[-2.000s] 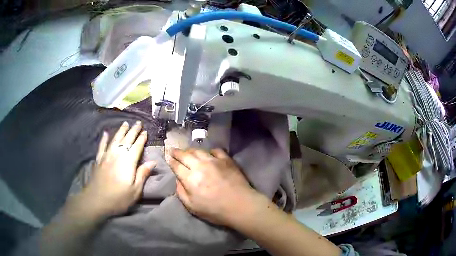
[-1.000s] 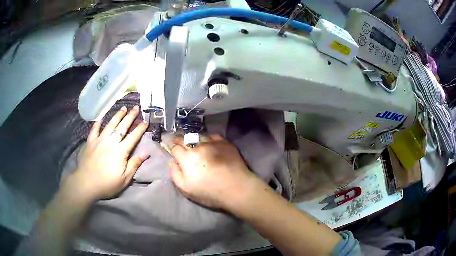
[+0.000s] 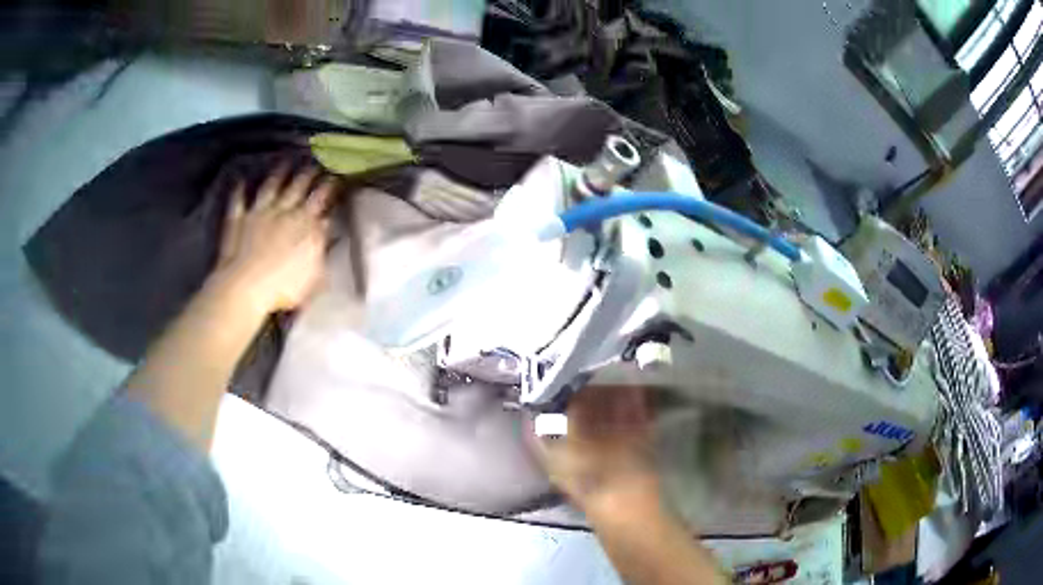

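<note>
The taupe garment panel (image 3: 377, 411) lies around and under the head of the white sewing machine (image 3: 743, 343). A dark panel (image 3: 126, 240) spreads at the left, with a yellow-green piece (image 3: 364, 153) at its upper edge. My left hand (image 3: 275, 234) lies on the dark and taupe cloth, left of the clear guard (image 3: 440, 280); its fingers are spread and blurred. My right hand (image 3: 606, 440) is blurred beside the machine head, partly behind the white knob (image 3: 551, 425). Its fingertips are hidden, so its grip cannot be told. The needle area is unclear.
Red-handled snips (image 3: 764, 571) lie at the bottom right, partly cut off. The control panel (image 3: 898, 280), a yellow pad (image 3: 904, 494) and a striped cloth bundle (image 3: 966, 400) are at the right. Heaped cloth (image 3: 526, 120) lies behind the machine. A blue tube (image 3: 675, 203) runs along the arm.
The view has shifted, so the machine sits further right and lower. My left hand has moved away from the needle area, up the cloth. The garment is turned and its front edge shows.
</note>
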